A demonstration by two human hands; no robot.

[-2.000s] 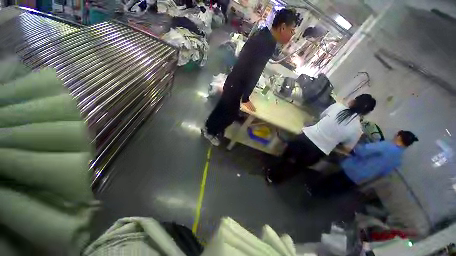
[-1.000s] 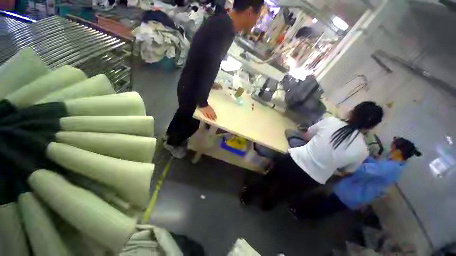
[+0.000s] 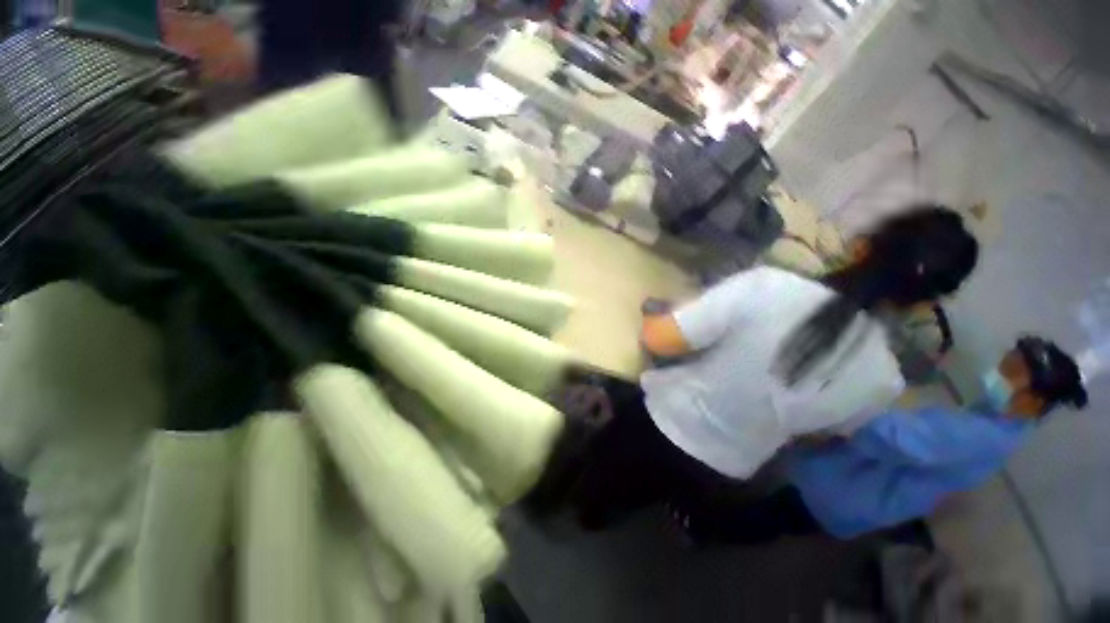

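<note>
A large light green curtain panel (image 3: 463, 286) fills the left half of the view close in front of me. Its tube-like pleat folds fan out to the right and downward. Dark green or black cloth (image 3: 231, 292) shows gathered at the middle of the fan. The panel is raised off the floor. Neither of my hands is visible; what holds the cloth cannot be seen.
A cream-topped table (image 3: 596, 280) stands beyond the panel, with dark strapped bundles (image 3: 718, 189) at its far side. A person in white (image 3: 767, 365) and a person in blue (image 3: 907, 462) stand at right. A metal bar rack (image 3: 73, 110) is at upper left.
The green panel has swung right and now covers more of the view, with more dark cloth showing. The table and people appear closer. The person in black is mostly hidden at the top.
</note>
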